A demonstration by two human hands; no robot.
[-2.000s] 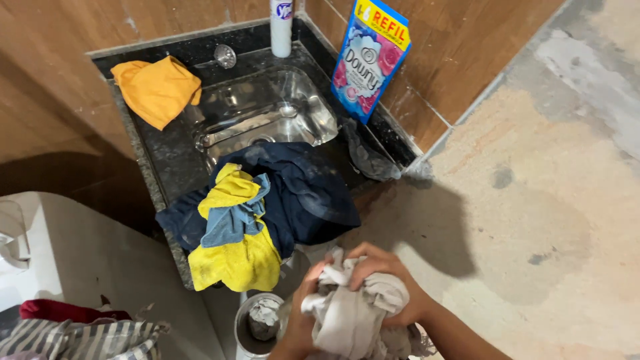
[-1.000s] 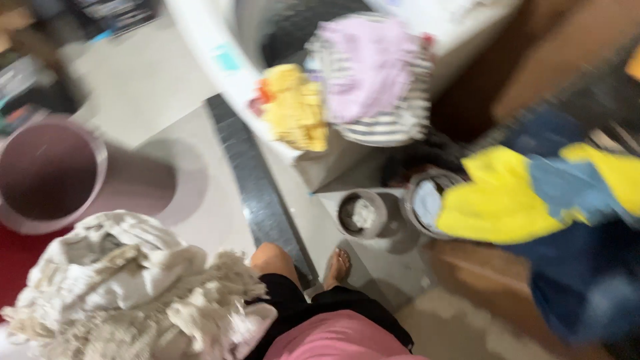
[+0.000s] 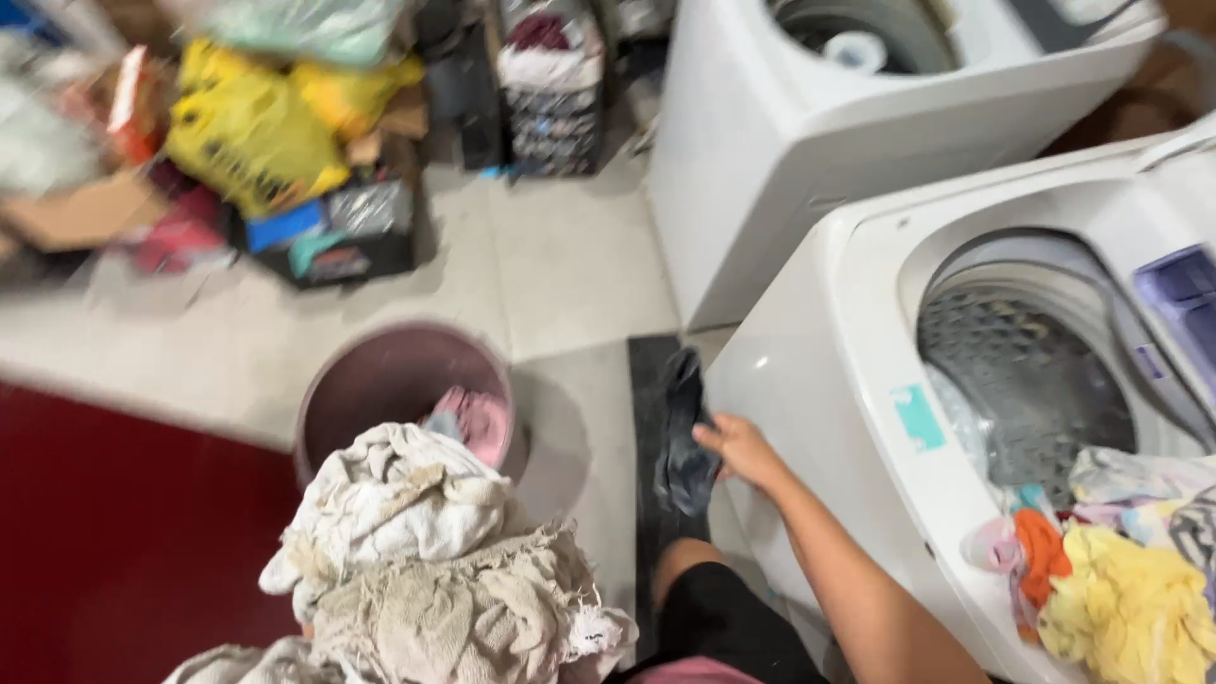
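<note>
My right hand [image 3: 739, 450] grips a dark grey cloth [image 3: 686, 437], which hangs over the black floor strip beside the white washing machine. A bundle of off-white and beige cloths [image 3: 456, 570] fills the lower middle of the view, close to my body. My left hand is hidden, probably behind or under that bundle. Just beyond the bundle stands a mauve plastic bin [image 3: 328, 389] with pink and grey-blue cloth [image 3: 477, 418] inside. To the right is the open top-loading washing machine [image 3: 864, 313]; yellow, orange and patterned clothes [image 3: 1126, 598] lie on its near edge.
A second white washing machine [image 3: 760, 190] stands farther back. Yellow plastic bags [image 3: 256, 142], cardboard and a black box [image 3: 380, 247] of items lie at the upper left. A basket of clothes [image 3: 551, 104] stands behind. A dark red surface [image 3: 123, 532] borders the left side.
The view has swung from the sink to the washing machines and bin. My right hand, earlier squeezing a pale cloth with my left near the sink, now holds a dark grey cloth.
</note>
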